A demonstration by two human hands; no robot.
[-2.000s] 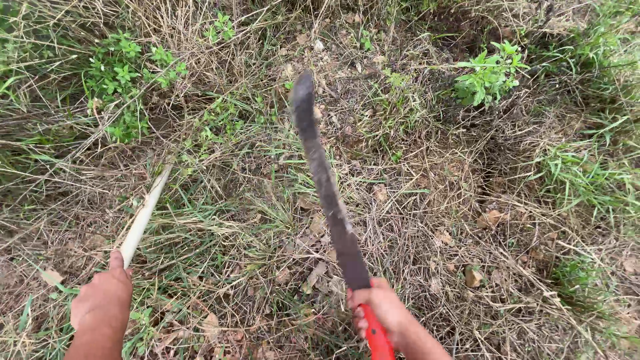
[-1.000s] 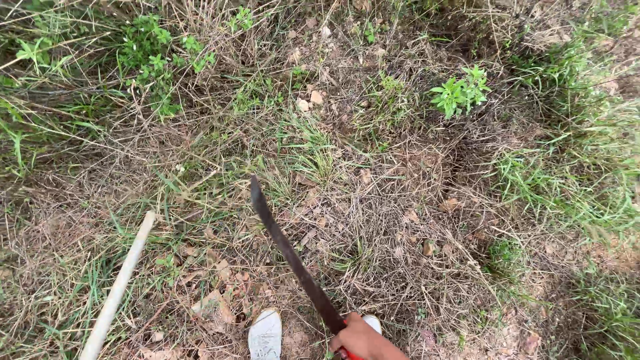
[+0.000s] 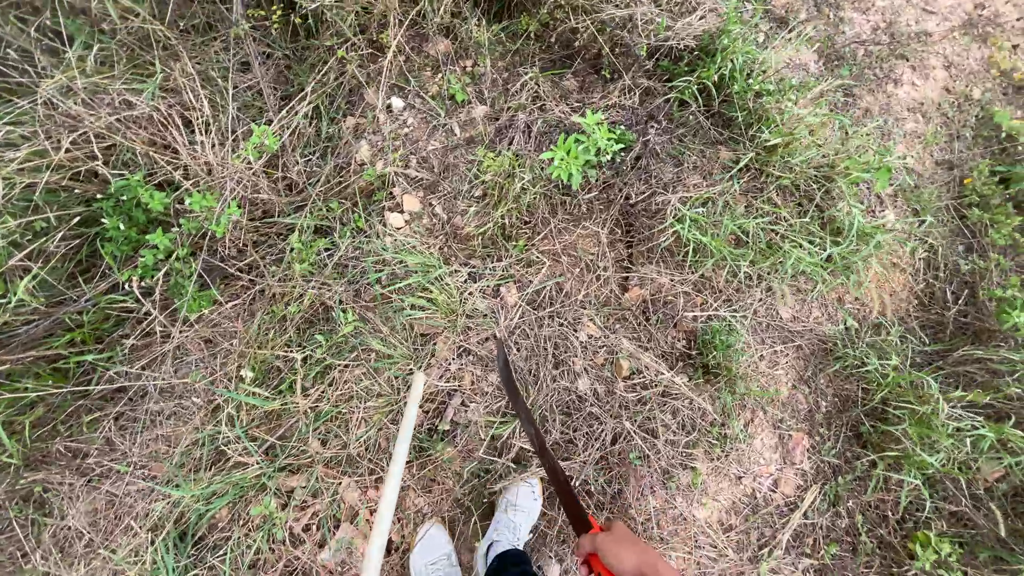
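A machete (image 3: pixel 538 436) with a dark, worn blade and a red handle is in my right hand (image 3: pixel 622 550), at the bottom right of centre. Its blade slants up and left over dry grass, the curved tip near the middle of the view. Left of it a pale, smooth stick (image 3: pixel 396 472) rises from the bottom edge, its upper end close to the machete's tip but apart from it. My left hand is out of view, so its hold on the stick's lower end is hidden.
My white shoes (image 3: pixel 512 516) stand between stick and machete. Dry cut grass covers the ground, with a leafy green plant (image 3: pixel 584 150) ahead and small stones (image 3: pixel 404 210) left of it. Weeds (image 3: pixel 156 232) grow at left, green grass (image 3: pixel 784 232) at right, beside bare soil (image 3: pixel 920 80).
My left hand, seen on the stick two seconds ago, has left the view. The machete is lower in view than two seconds ago. The stick has come nearer to the machete.
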